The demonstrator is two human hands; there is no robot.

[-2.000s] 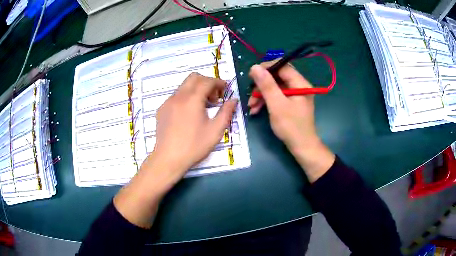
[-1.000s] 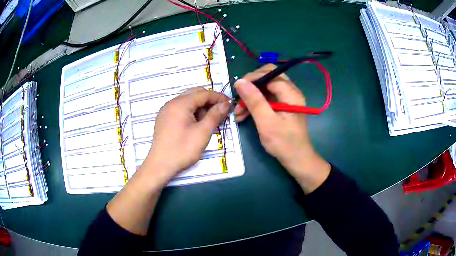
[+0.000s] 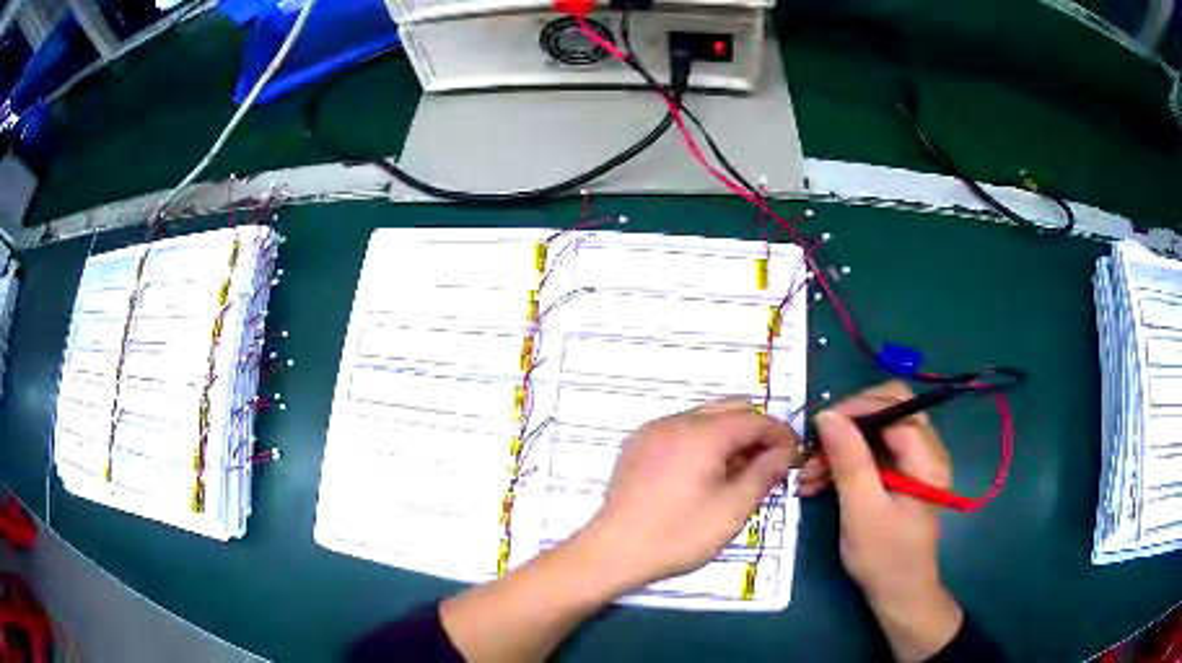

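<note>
The blister tray (image 3: 434, 389) lies on the green mat with pouch cells in two columns, yellow tape patches (image 3: 524, 350) at their wired ends. My left hand (image 3: 700, 486) is over the right column, fingertips pinched at the tray's right edge on thin lead wires; the connector is mostly hidden by the fingers. My right hand (image 3: 888, 486) holds the black test probe (image 3: 907, 407) and the red test probe (image 3: 936, 490) together, tips close to the left fingertips. Whether the tips touch the connector cannot be told.
Tray stacks stand at left (image 3: 169, 376) and right (image 3: 1147, 402), connectors hanging from the left one. The beige-grey tester (image 3: 480, 52) is at the rear. Probe cables (image 3: 836, 304) run from it to my right hand, with a blue piece (image 3: 900, 358) on them. A black cable (image 3: 519, 194) lies behind the tray.
The view has tilted up and shifted left, so the tester now shows and the trays and hands appear lower and further right. My hands stay together at the tray's right edge.
</note>
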